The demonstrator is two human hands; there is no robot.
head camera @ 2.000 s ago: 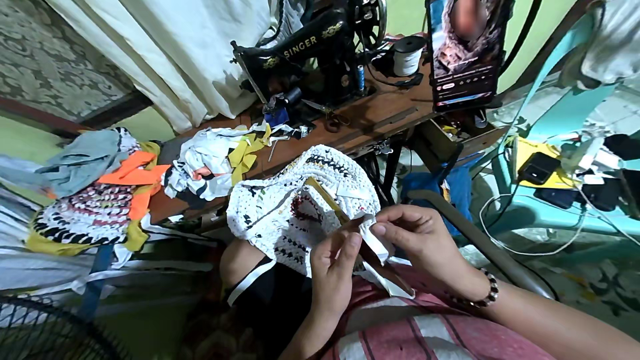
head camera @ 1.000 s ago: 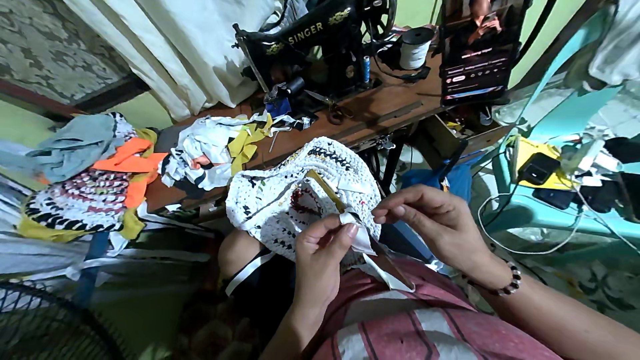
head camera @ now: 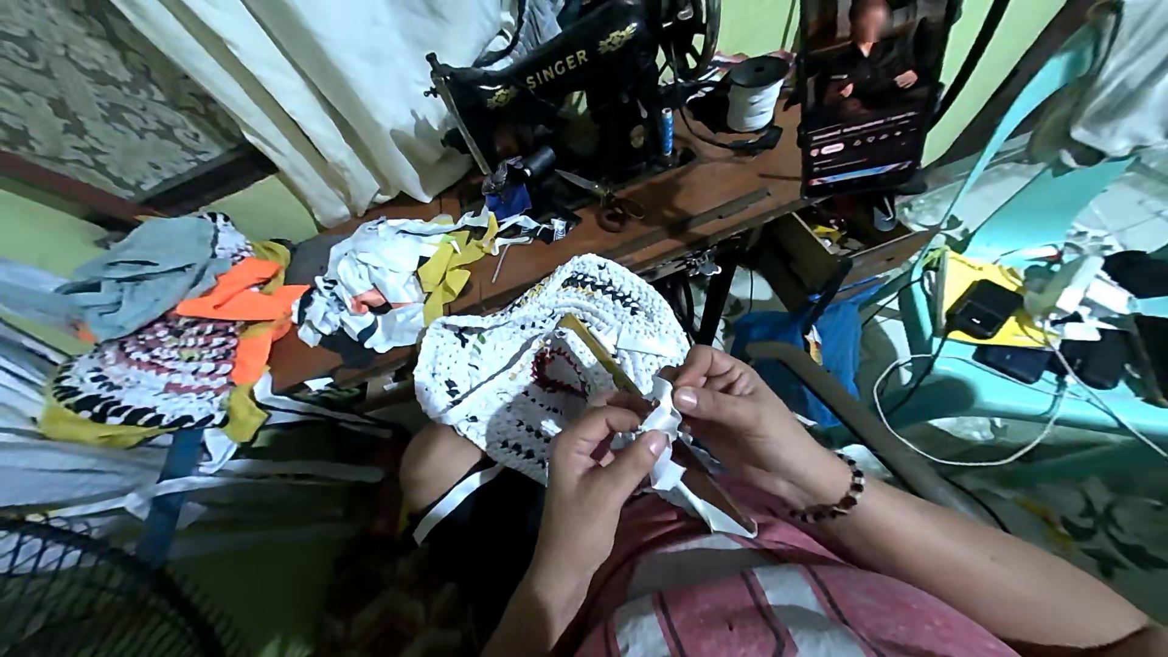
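Observation:
Between my two hands runs a white fabric strip (head camera: 664, 422). My left hand (head camera: 602, 474) pinches it between thumb and fingers, and my right hand (head camera: 744, 415), with a beaded bracelet at the wrist, grips its upper part. A white crocheted rag piece (head camera: 493, 383) with black and dark red stitches lies over my lap and knee. Across it slants a yellowish flat stick-like tool (head camera: 591, 349), whose middle is hidden by my fingers and the strip; what kind of tool it is I cannot tell. A brown pointed length shows below my hands beside the strip's tail.
A black Singer sewing machine (head camera: 566, 78) stands on a wooden table (head camera: 721, 196) with scissors (head camera: 620, 210), a thread spool (head camera: 756, 96) and fabric scraps (head camera: 365, 274). A phone (head camera: 867, 100) stands upright at its right. Left is a rag mat (head camera: 155, 374); right, a turquoise chair (head camera: 1031, 219) holding devices and cables.
My right hand was apart from my left with its fingers raised one second ago; now it is lower and closer, holding the strip. More of the strip shows between my hands.

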